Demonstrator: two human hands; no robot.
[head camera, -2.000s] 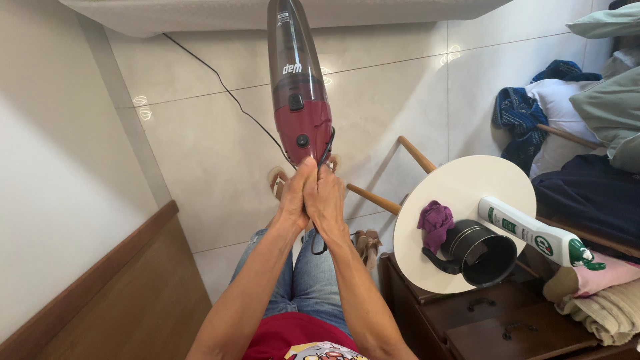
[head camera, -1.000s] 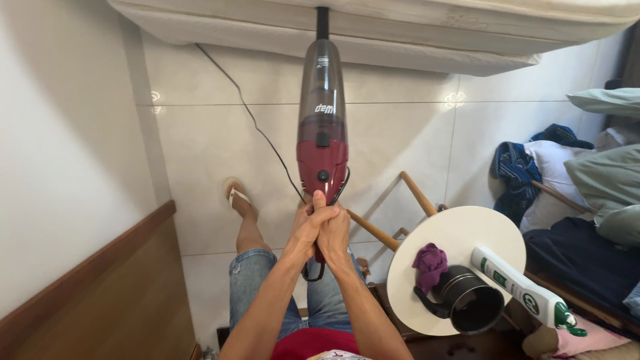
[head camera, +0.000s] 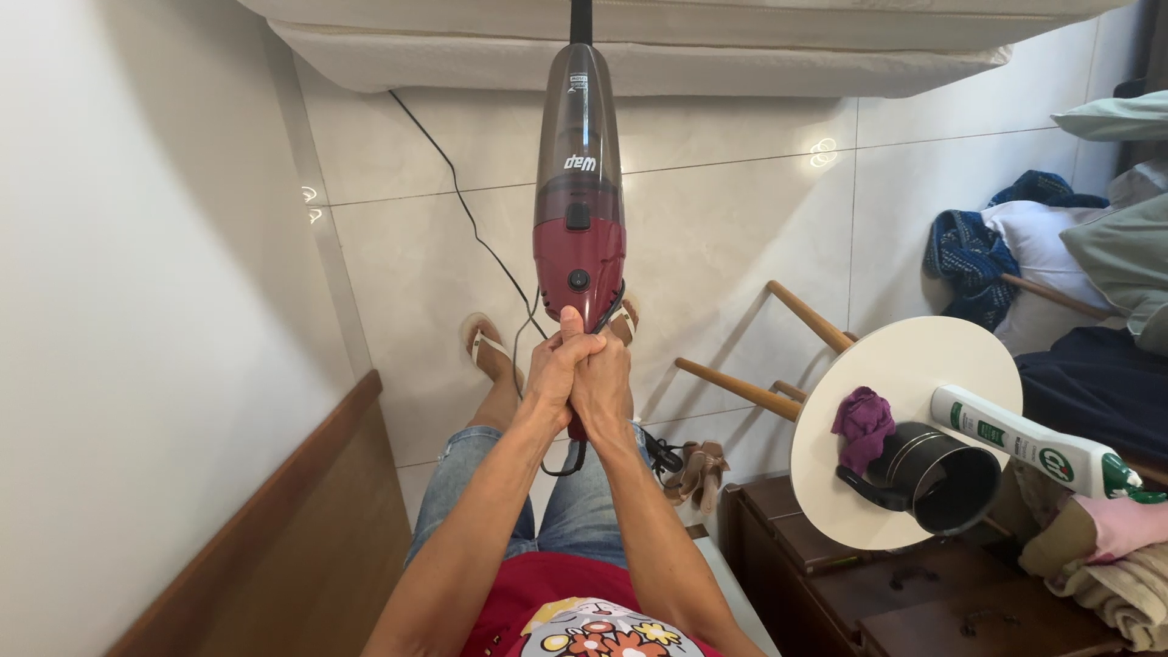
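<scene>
Both my left hand (head camera: 552, 374) and my right hand (head camera: 602, 379) are wrapped around the handle of a red Wap stick vacuum cleaner (head camera: 579, 242), pressed against each other. The vacuum has a smoky clear dust bin and points away from me. Its black tube (head camera: 581, 23) runs up past the edge of a pale mattress (head camera: 684, 68) and out of the top of the view. A thin black cord (head camera: 465, 205) trails over the tiled floor from below the mattress to the vacuum. Most of the handle is hidden by my fingers.
A round white side table (head camera: 830, 493) with wooden legs, at right, bears a black mug-like pot (head camera: 954, 479), a purple cloth (head camera: 862, 424) and a white Cif bottle (head camera: 1013, 433). Near it are a dark wooden dresser (head camera: 776, 538), sandals (head camera: 698, 474), and piled pillows and clothes (head camera: 1109, 251). A wooden panel (head camera: 292, 511) stands left.
The black tube shows at the top of the vacuum now, where two seconds ago it was out of view. Both hands keep their hold on the handle. The feet have shifted.
</scene>
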